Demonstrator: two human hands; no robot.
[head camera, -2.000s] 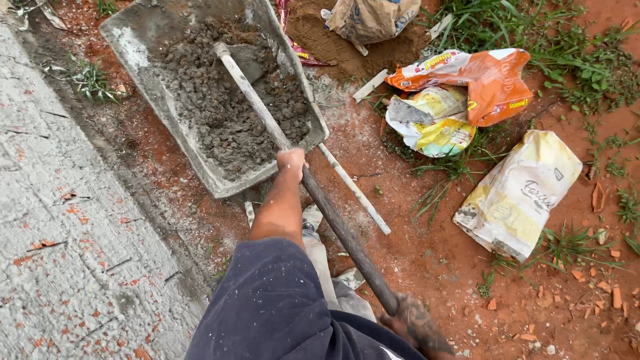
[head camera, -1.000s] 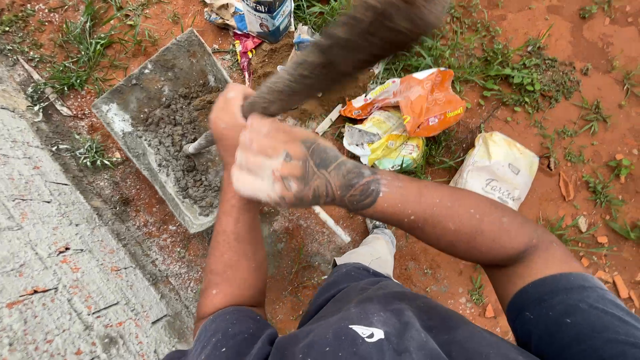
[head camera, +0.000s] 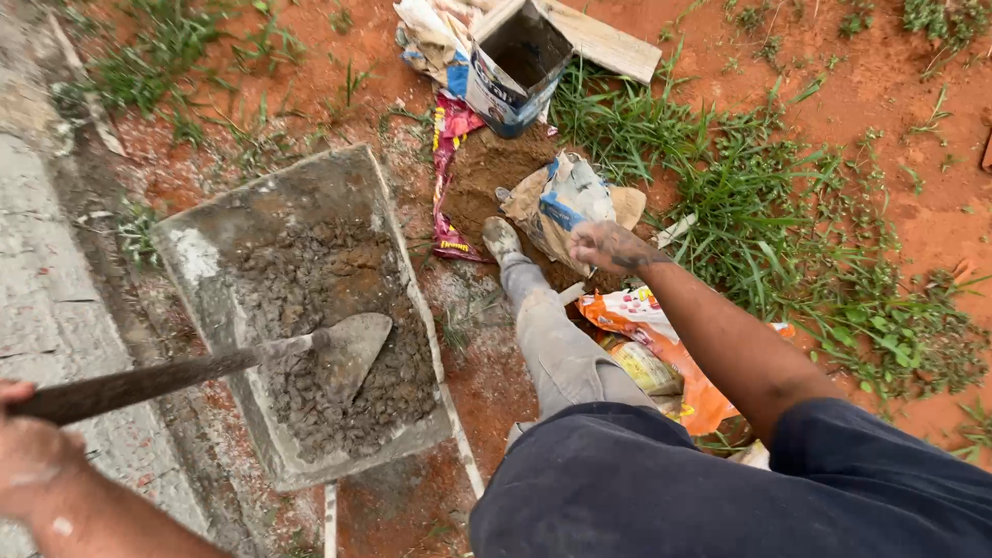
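Observation:
My left hand (head camera: 35, 457), at the left edge, is closed around the dark wooden handle of a hoe (head camera: 155, 381); part of the hand is cut off by the frame. The hoe's metal blade (head camera: 356, 349) rests on wet grey mortar (head camera: 310, 418) inside a mortar-crusted mixing trough (head camera: 418, 310). My right hand (head camera: 604, 244), tattooed, is off the handle and reaches over a torn paper sack (head camera: 577, 198) lying on brown sand (head camera: 496, 167). Its fingers look curled; whether they grip the sack cannot be told.
A square metal can (head camera: 515, 77) stands beyond the sand, beside a wooden board (head camera: 604, 39). Crumpled orange plastic packaging (head camera: 697, 387) lies near my leg. A rough concrete strip (head camera: 62, 310) runs along the left. Grass (head camera: 744, 201) grows on the red soil at right.
My right hand has left the hoe handle and moved over to the paper sack. The handle has swung down to the left with my left hand on it. The view has shifted.

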